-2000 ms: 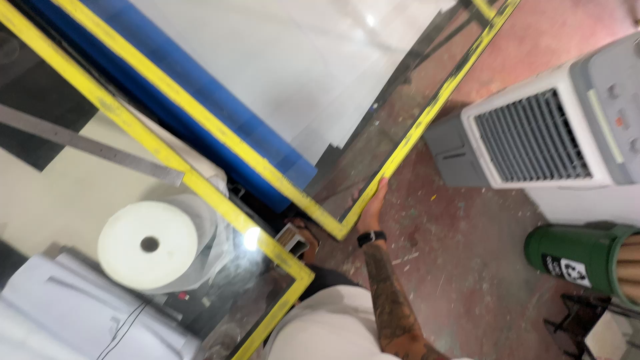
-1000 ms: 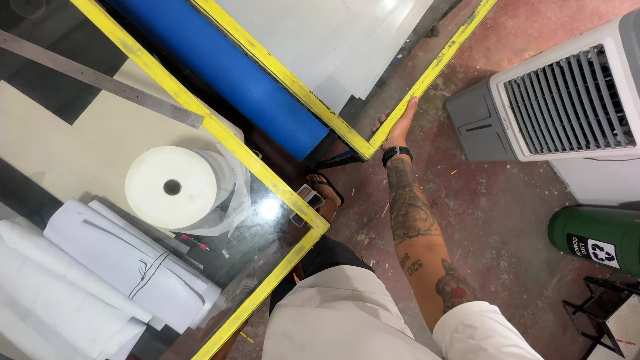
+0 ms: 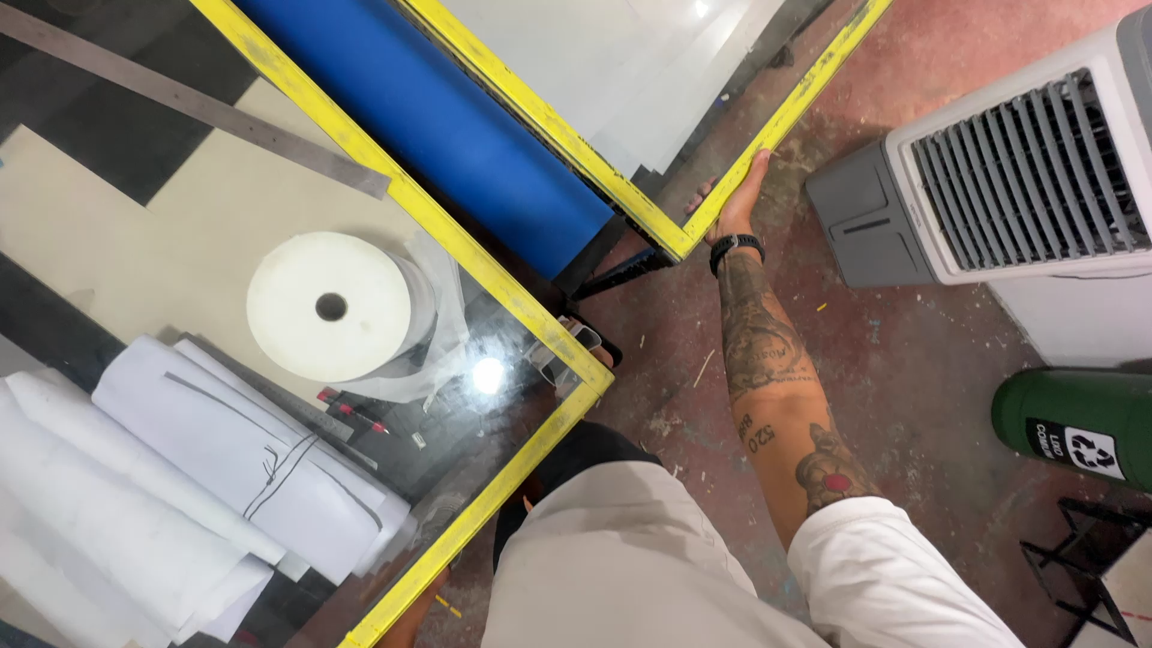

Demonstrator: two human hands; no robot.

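Note:
My right hand (image 3: 738,202), below a black wristband, grips the yellow-edged border (image 3: 765,153) of a glass tabletop near its corner. Some of its fingers show through the glass; the thumb side lies outside the edge. White sheets (image 3: 621,81) lie at this glass panel. My left hand is not in view; only a bit of skin shows beside the nearer table's yellow edge (image 3: 477,517) at the bottom. A large white roll (image 3: 328,306) with loose translucent material stands on that nearer glass table. Between the two yellow-edged tops runs a blue roll or sheet (image 3: 468,135).
A long metal ruler (image 3: 207,108), a red and black pen-like tool (image 3: 355,412) and rolled white sheets (image 3: 243,450) lie on the nearer table. On the right, an air cooler (image 3: 1017,171), a green bin (image 3: 1071,427) and a black metal frame (image 3: 1071,549) stand on the reddish floor.
My right hand stays at the yellow edge near the corner. The gap between the two yellow-edged tops looks wider than two seconds ago. The view has shifted.

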